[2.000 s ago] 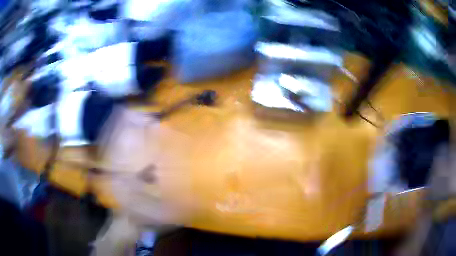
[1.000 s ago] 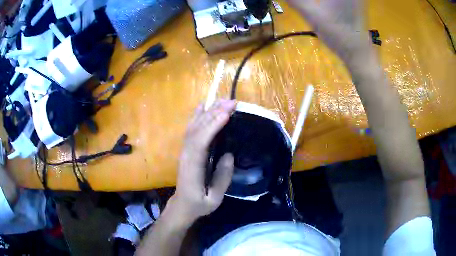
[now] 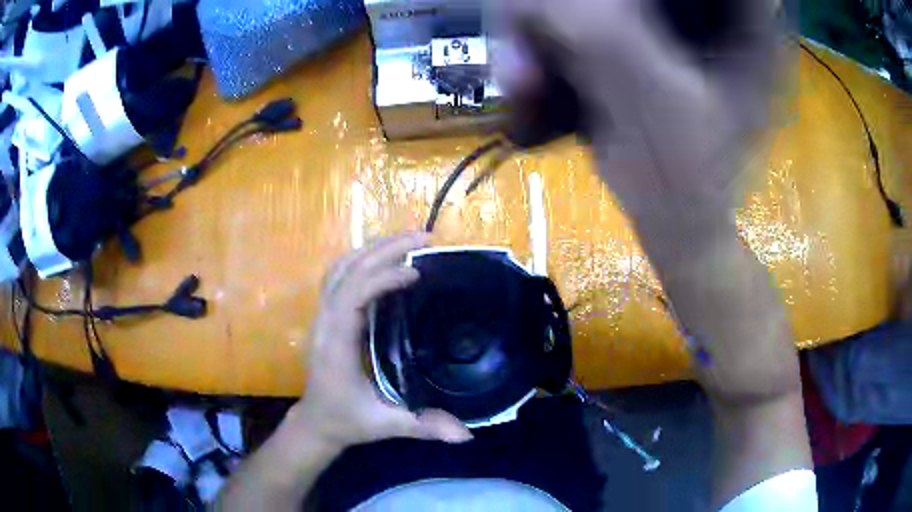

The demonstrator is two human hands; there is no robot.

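A camera housing (image 3: 465, 335), a white shell with a black bowl-shaped inside, faces up at the bench's near edge. My left hand (image 3: 350, 340) is wrapped around its left side. Two white antennas and a black cable (image 3: 455, 190) extend from its far side. Thin internal wires (image 3: 620, 432) with a small plug hang at its right. My right hand (image 3: 630, 70) is blurred at the top, beside the screw feeder (image 3: 405, 80), around a dark object that looks like the electric screwdriver (image 3: 548, 105).
Part-built cameras (image 3: 85, 205) with trailing plug cables are piled at the left. A bluish bag (image 3: 275, 45) lies left of the feeder. White parts (image 3: 195, 445) sit below the bench edge. A thin black cord (image 3: 868, 140) lies at the right. Another person's sleeve (image 3: 870, 370) shows at the right edge.
The housing has shifted left and its black inside shows more fully. My left hand has moved to its outer side. My right hand has moved left toward the feeder, now around a dark object.
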